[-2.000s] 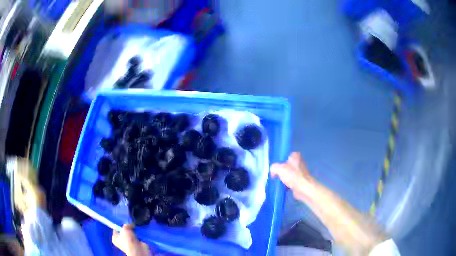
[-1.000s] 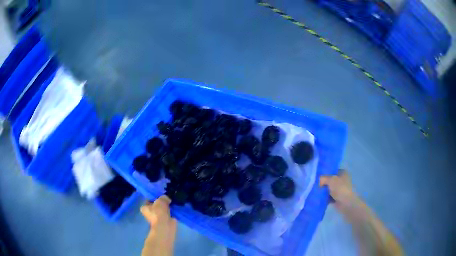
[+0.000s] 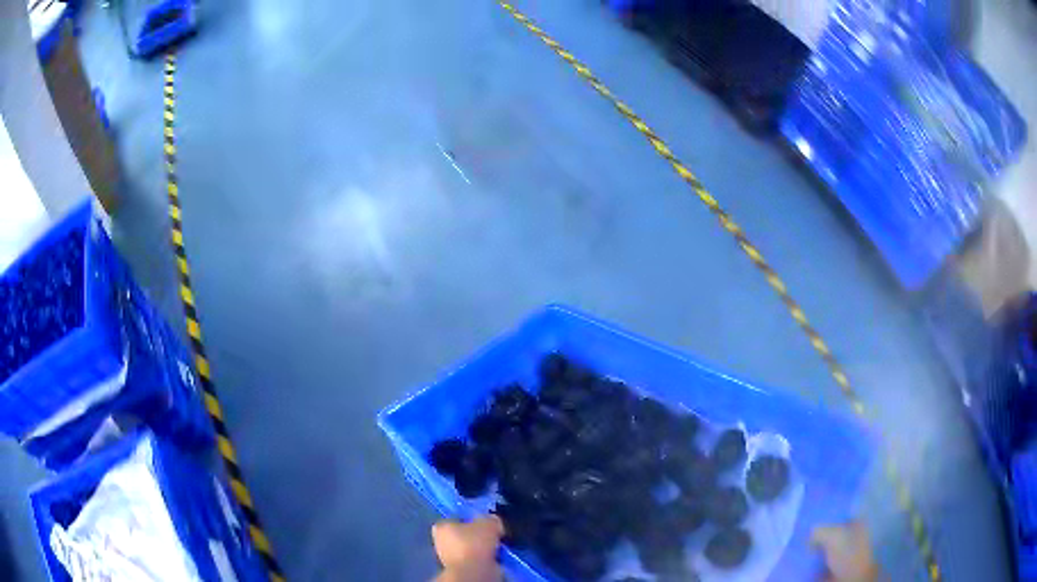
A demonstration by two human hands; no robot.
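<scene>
A blue crate [image 3: 705,381] is held in front of me at the lower middle, tilted in view, its near edge cut off by the frame. Black spiky parts [image 3: 580,460] lie heaped in it on a white liner sheet [image 3: 777,517]. My left hand [image 3: 469,548] grips the crate's near left rim. My right hand [image 3: 846,553] is blurred and cut off at the bottom, at the crate's right side.
Blue crates [image 3: 57,370] stand stacked at the left; a lower one holds a white sheet [image 3: 125,529]. Yellow-and-black tape lines [image 3: 188,307] cross the floor on both sides. Blurred blue crates [image 3: 887,148] stand at upper right. A small crate [image 3: 165,25] sits far left.
The view has moved from a work area with other crates to a taped floor lane. The held crate now sits lower and further right in view. Both hands still hold it.
</scene>
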